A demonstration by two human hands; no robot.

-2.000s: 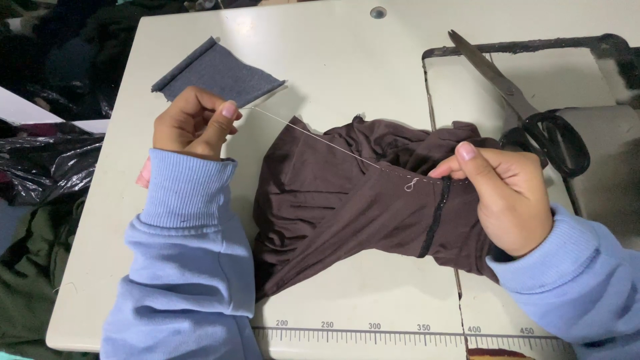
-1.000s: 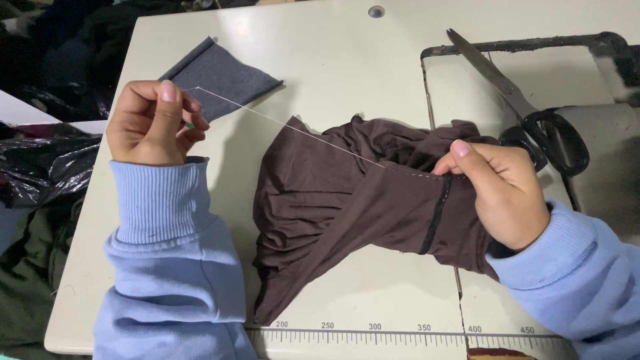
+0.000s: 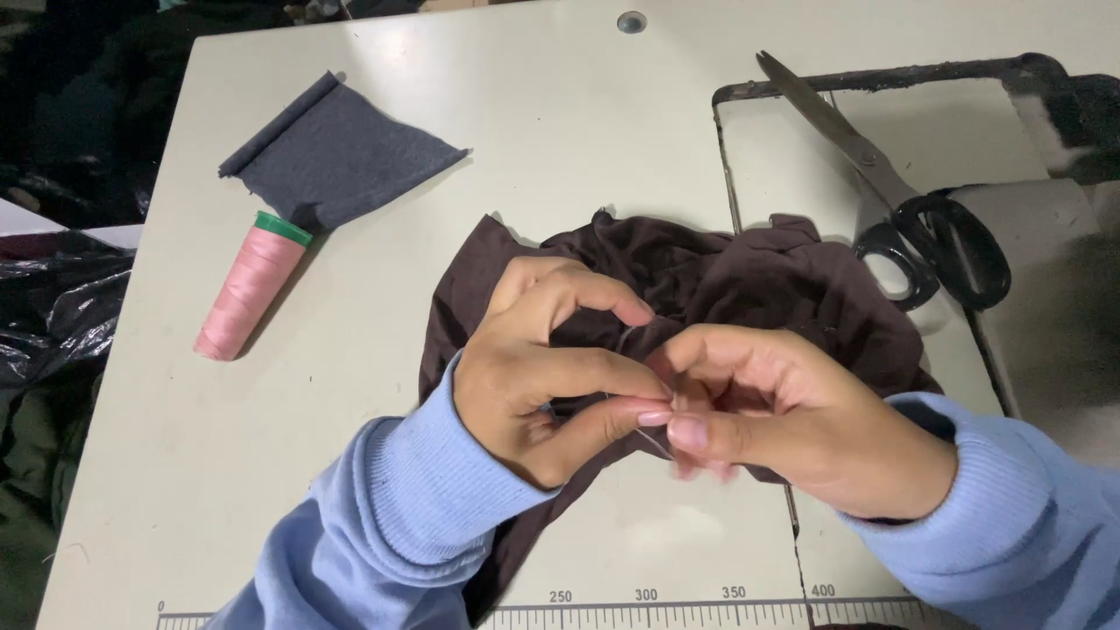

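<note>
In the middle of the head view my left hand [image 3: 569,376] and my right hand [image 3: 779,411] meet over a dark brown fabric piece [image 3: 787,280]. The thumb and forefinger of each are pinched together, fingertips touching, around a thin pale thread [image 3: 652,442]. A loop of it hangs just below the fingertips. No needle can be made out. Bunched on the table, the brown fabric is partly hidden under both hands; its black band does not show.
A pink thread cone [image 3: 252,284] with a green rim lies at left beside a dark grey-blue cloth scrap [image 3: 350,149]. Black-handled scissors [image 3: 875,166] lie open at upper right. Along the front edge of the white sewing machine table [image 3: 560,149] runs a ruler scale [image 3: 647,615]. Black plastic lies beyond the left edge.
My left hand, which held the thread stretched out to the upper left, has come right to meet my right hand. The right hand has left the fabric's stitched edge. The pink cone now shows fully.
</note>
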